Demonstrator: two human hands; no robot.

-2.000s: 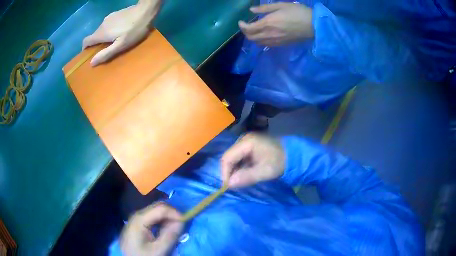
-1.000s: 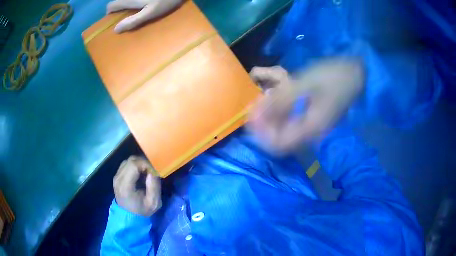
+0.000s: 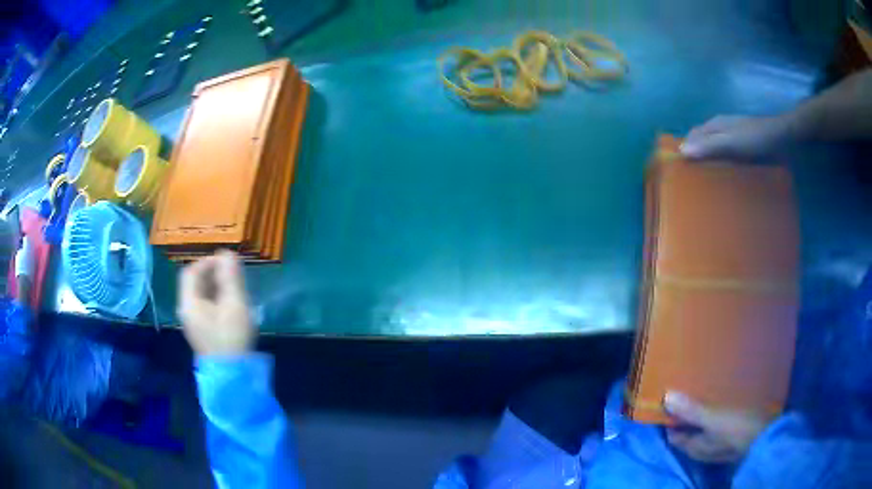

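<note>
My left hand (image 3: 218, 308), slightly blurred, is at the near end of a stack of orange plates (image 3: 215, 158) on the bench. Its fingertips are close to the bottom edge; whether they touch is unclear. A second orange plate stack (image 3: 727, 229) lies at the right, with bands across its middle and around its ends. What appears to be my right hand (image 3: 708, 427) grips its near end, thumb on top and fingers hidden. Another person's hand (image 3: 736, 138) rests on its far end.
Looped rubber bands (image 3: 535, 72) lie at the back of the green bench (image 3: 459, 220). Yellow rolls (image 3: 119, 148) and a light-blue fan (image 3: 107, 258) stand at the left. Dark panels with pale tabs (image 3: 172, 67) lie at the back left. The bench edge crosses below.
The view has swung left, so the banded stack now shows at the right. My left hand has left it and moved to the other stack. A band now goes around the near end.
</note>
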